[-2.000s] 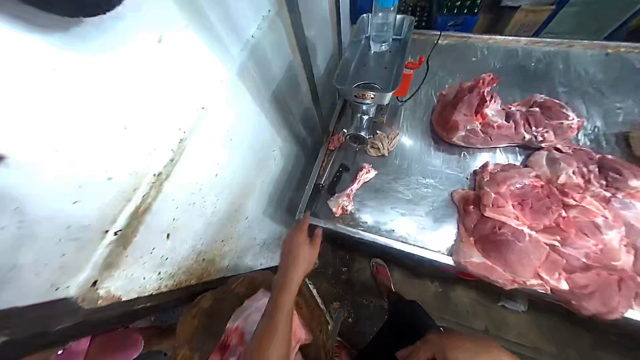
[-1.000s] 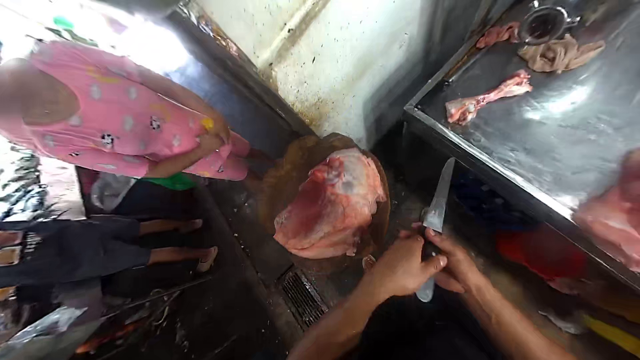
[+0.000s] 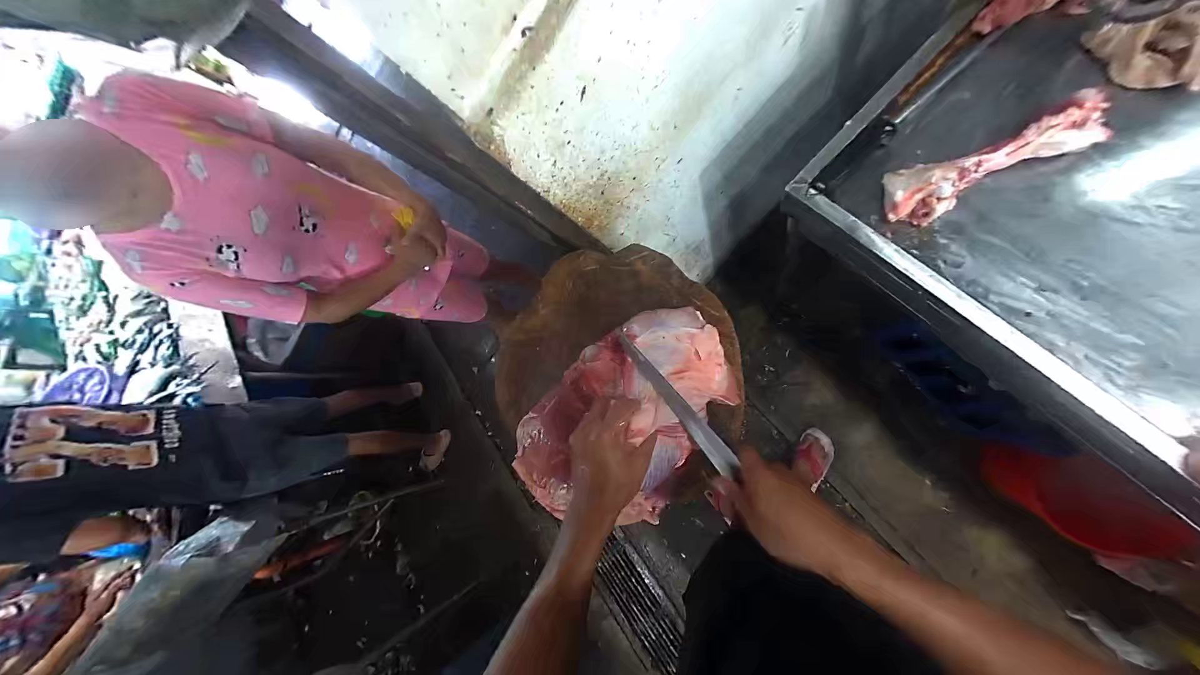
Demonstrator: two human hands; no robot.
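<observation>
A large piece of raw meat (image 3: 562,422) lies on a round wooden chopping block (image 3: 553,319). My left hand (image 3: 607,455) presses on the meat's near side, its fingers spread over the surface. My right hand (image 3: 764,497) is closed around the handle of a knife (image 3: 680,408), just right of the block. The long blade reaches up and left across the meat, and its tip touches the upper part. Whether the edge has gone into the meat cannot be told.
A metal table (image 3: 1031,323) at the right bears a trimmed bone (image 3: 998,164) and a crumpled cloth (image 3: 1148,47). A stained white wall (image 3: 637,112) rises beyond the block. A person in pink (image 3: 272,211) stands at the left, near a person in dark clothes (image 3: 234,450). A floor grate (image 3: 637,581) lies below.
My left hand has moved from beside my right hand onto the meat. The knife, upright over the floor a second ago, now lies across the meat. The view has swung left since the first frame.
</observation>
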